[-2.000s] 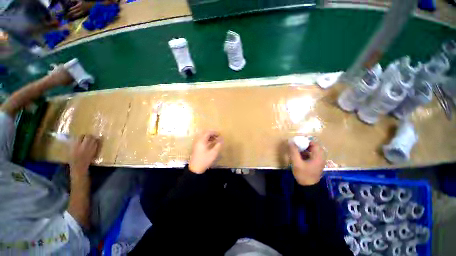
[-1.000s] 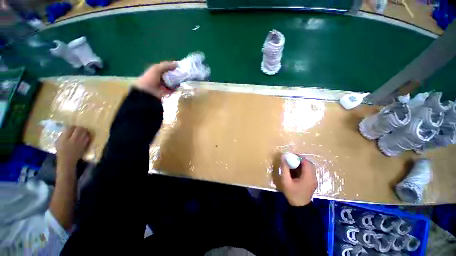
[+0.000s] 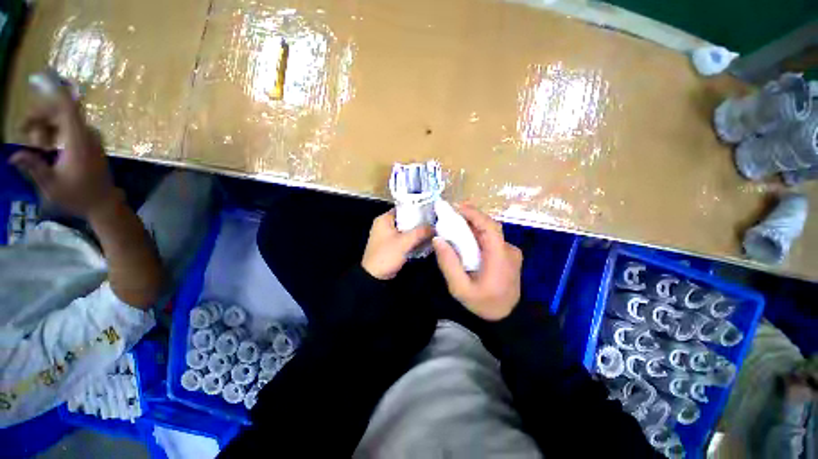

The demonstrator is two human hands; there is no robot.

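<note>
My left hand (image 3: 387,246) holds a white-grey molded housing (image 3: 416,199) upright over my lap, at the front edge of the bench. Its notched open end faces up and away from me. My right hand (image 3: 490,266) grips a smooth white squeeze bottle (image 3: 457,235). The bottle's tip end is at the right side of the housing's rim; the nozzle itself is hidden.
A yellow item (image 3: 281,71) lies on the brown bench (image 3: 377,99). Standing housings (image 3: 776,130), a lying housing (image 3: 777,229) and a small white object (image 3: 712,60) are at right. Blue crates with housings stand left (image 3: 180,324) and right (image 3: 595,330). A coworker's hand (image 3: 67,152) is at left.
My left hand has brought the housing from beside the belt back over my lap. My right hand has moved left with the bottle to meet it. The view has tilted down.
</note>
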